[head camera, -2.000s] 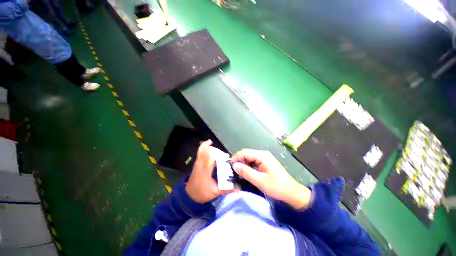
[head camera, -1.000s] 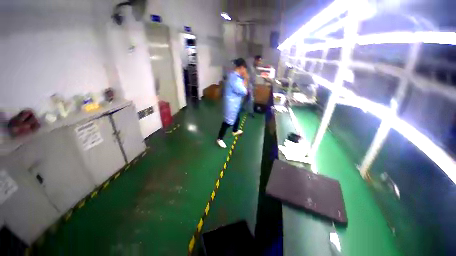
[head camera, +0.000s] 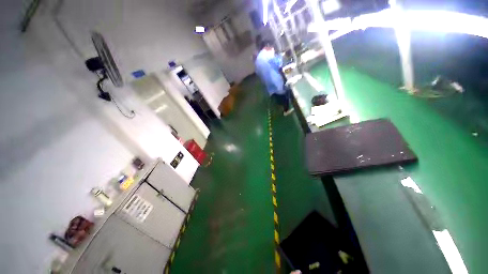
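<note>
A large black foam mat (head camera: 359, 145) lies on the green-topped bench (head camera: 382, 225), its near edge reaching over the bench side. A black tote (head camera: 313, 241) stands on the floor left of the bench, with a few small yellow-green pieces inside. A tiny skin-coloured tip, perhaps of my left hand (head camera: 295, 272), shows at the bottom edge; whether it holds anything is hidden. My right hand is out of the picture.
White sheets and a small dark box (head camera: 319, 100) lie beyond the mat. A person in blue (head camera: 271, 72) stands at the bench's far end. Grey cabinets (head camera: 139, 214) line the left wall. A yellow-black line (head camera: 273, 187) runs along the floor. Metal posts (head camera: 405, 56) rise at the right.
The view has swung up and left from the bench work, then tilted. My hands and the white piece have left the main view. The person in blue is now beside the far bench.
</note>
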